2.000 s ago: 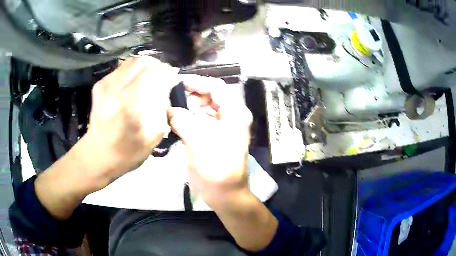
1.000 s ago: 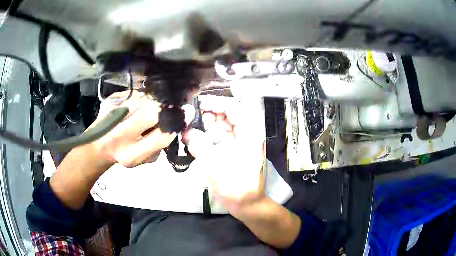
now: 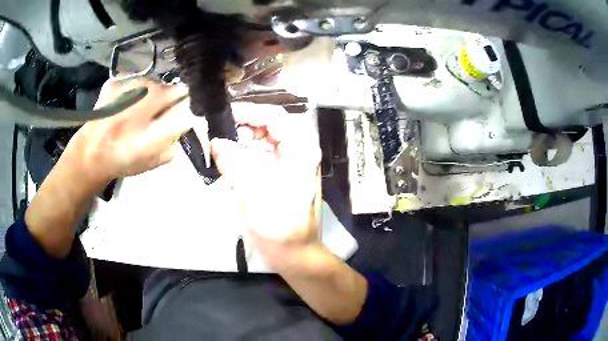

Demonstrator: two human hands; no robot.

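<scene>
The off-white sewing machine head (image 3: 427, 20) with dark lettering spans the top, and its thick dark ribbed column (image 3: 203, 66) comes down between my hands. My left hand (image 3: 137, 133) is at the needle area, left of the column, its fingertips partly hidden. My right hand (image 3: 273, 166) is right of the column, thumb and fingers closed on a dark part-sewn piece (image 3: 221, 123). A narrow black band (image 3: 197, 156) hangs below, between the hands. Whether my left fingers grip the piece is hidden. The needle tip is hidden.
The white tabletop (image 3: 160, 220) lies under my hands. Black pieces (image 3: 40, 150) are heaped at the left. A white and yellow spool (image 3: 479, 61) and a tape roll (image 3: 552, 150) are at the right. A blue crate (image 3: 513, 266) stands lower right. A wire bracket (image 3: 133, 58) is upper left.
The camera view has shifted. My left hand has moved a little left, away from my right hand. The black band between them shows as a narrow strip instead of a rounded loop.
</scene>
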